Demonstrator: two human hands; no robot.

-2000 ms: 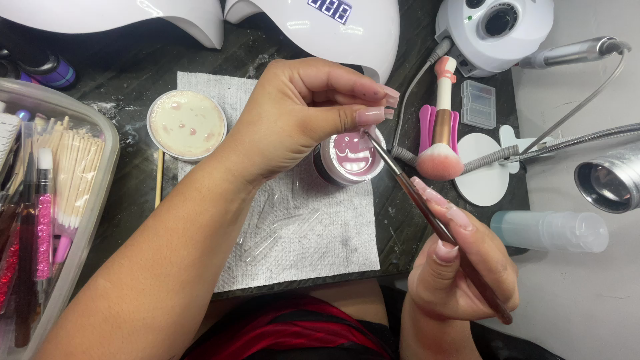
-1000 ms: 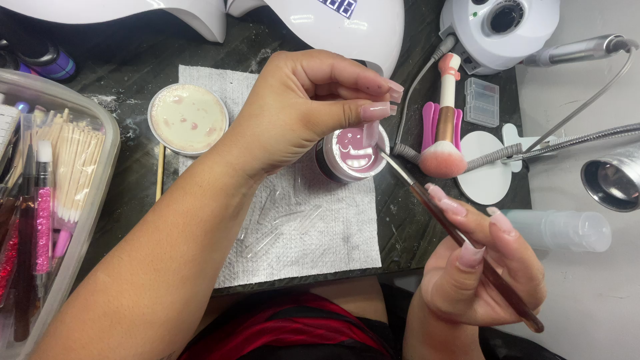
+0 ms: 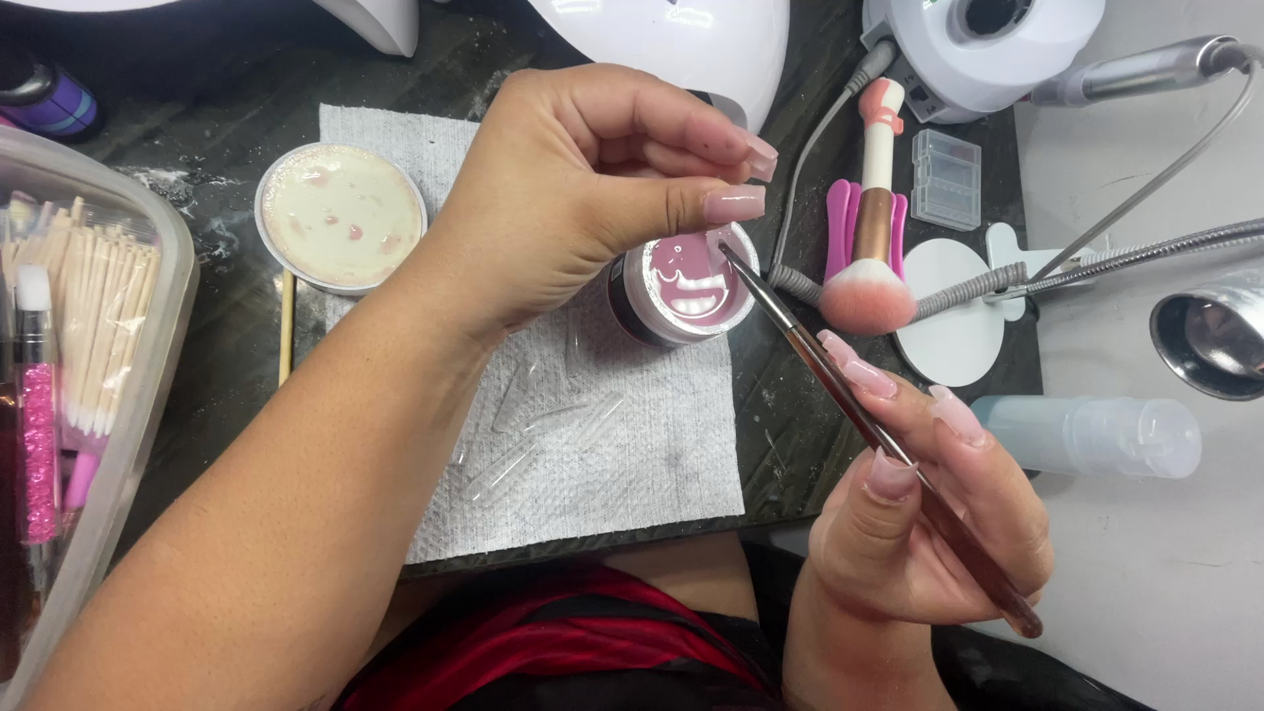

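Observation:
My left hand (image 3: 602, 168) pinches a small clear nail tip (image 3: 718, 240) between thumb and fingers, above a jar of pink gel (image 3: 681, 286). Between the fingers of my right hand (image 3: 918, 494) lies a slim nail brush (image 3: 859, 415) with a brown handle; its bristle end touches or nearly touches the tip over the jar's right rim. The jar stands on a white paper towel (image 3: 642, 454), where several clear nail tips (image 3: 513, 459) lie. The jar's round lid (image 3: 341, 215), smeared with gel, rests at the towel's upper left.
A plastic bin (image 3: 163, 346) of wooden sticks and brushes stands left. A wooden stick (image 3: 286, 331) lies below the lid. White lamps (image 3: 681, 39) stand behind. At right are a fluffy brush (image 3: 869, 296), a nail drill machine (image 3: 978, 49), cables, a white disc (image 3: 953, 316) and a bottle (image 3: 1086, 434).
My right hand has moved down and to the right from two seconds ago, then slightly back up, still with the brush. My left hand stays over the jar.

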